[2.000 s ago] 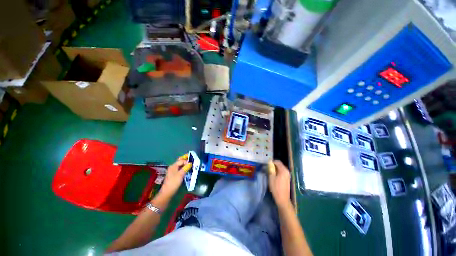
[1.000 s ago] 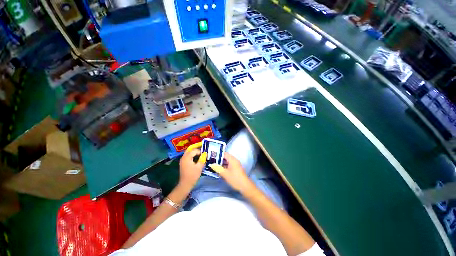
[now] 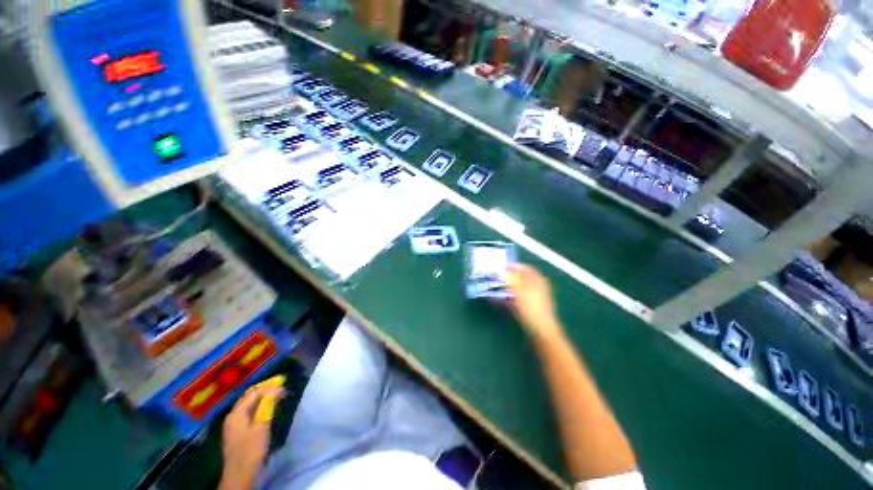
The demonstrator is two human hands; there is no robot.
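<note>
My right hand (image 3: 528, 292) holds a pale-bordered panel (image 3: 489, 269) by its right edge, over the green bench top; whether the panel touches the surface I cannot tell. Another panel (image 3: 434, 239) lies flat just left of it. My left hand (image 3: 251, 426), with yellow finger cots, is empty in front of the press base (image 3: 227, 375). A panel (image 3: 161, 318) sits in the orange-brown fixture (image 3: 172, 335) on the perforated base plate (image 3: 225, 297). The hand and held panel are slightly blurred.
The hot press controller (image 3: 124, 86) is at upper left. A white sheet (image 3: 369, 225) with panels in rows lies right of the press, with stacked sheets (image 3: 251, 72) behind. The conveyor belt (image 3: 574, 225) carries spaced panels. A grey metal post (image 3: 713, 230) crosses at right.
The view has turned right. The panel was in both hands over my lap; my right hand has carried it right over the green bench, and my left hand has let go.
</note>
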